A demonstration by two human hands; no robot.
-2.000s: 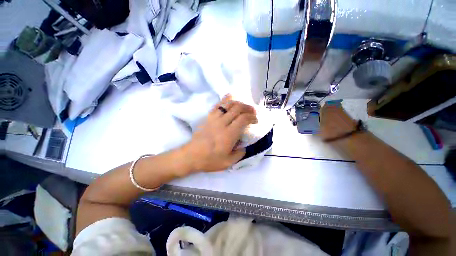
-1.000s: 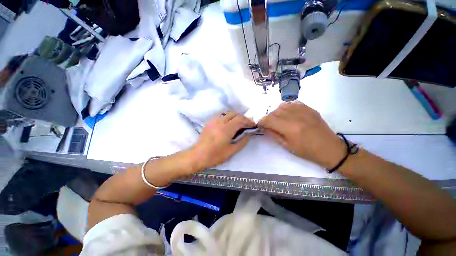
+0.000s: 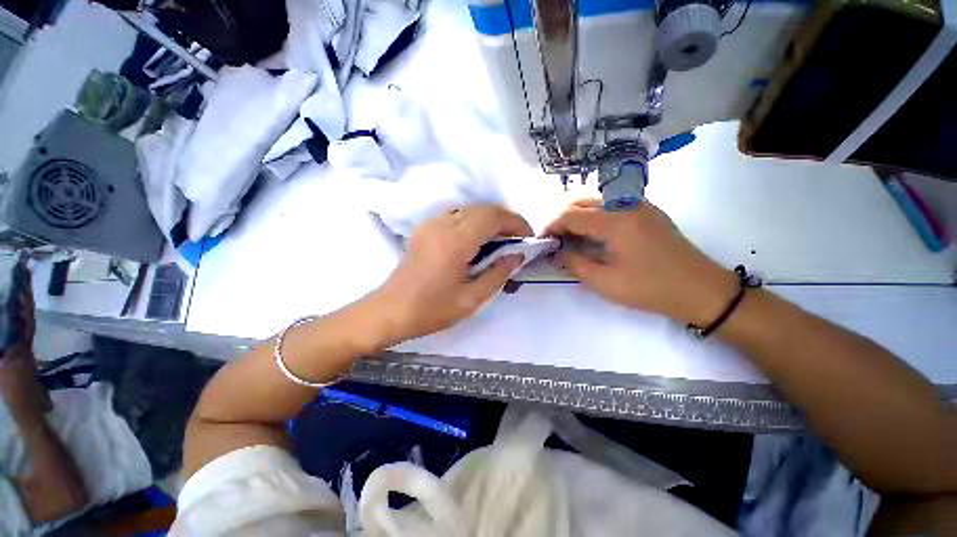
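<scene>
A light grey fabric panel with a dark navy layer (image 3: 514, 252) is held between my hands, just in front of the needle area. My left hand (image 3: 446, 262) grips its left part, the cloth folded between thumb and fingers. My right hand (image 3: 630, 257) pinches its right end; the fingertips are partly blurred. More pale cloth (image 3: 420, 194) lies behind my left hand. The presser foot and needle (image 3: 568, 176) show behind the fingertips, and the cloth in my hands is in front of them. A grey attachment (image 3: 622, 173) stands right of the needle.
The white machine head (image 3: 619, 79) is above. A strapped smartphone (image 3: 850, 89) and pens (image 3: 915, 210) are at right. A heap of cut pieces (image 3: 236, 131) and a grey vented box (image 3: 79, 189) are at left. Another person's arm (image 3: 37, 441) shows at lower left. A ruled tape (image 3: 567, 394) edges the table.
My right hand has come from beside the machine to the cloth and now pinches it. The cloth is off the needle area, nearer me. Another person's arm has appeared at lower left.
</scene>
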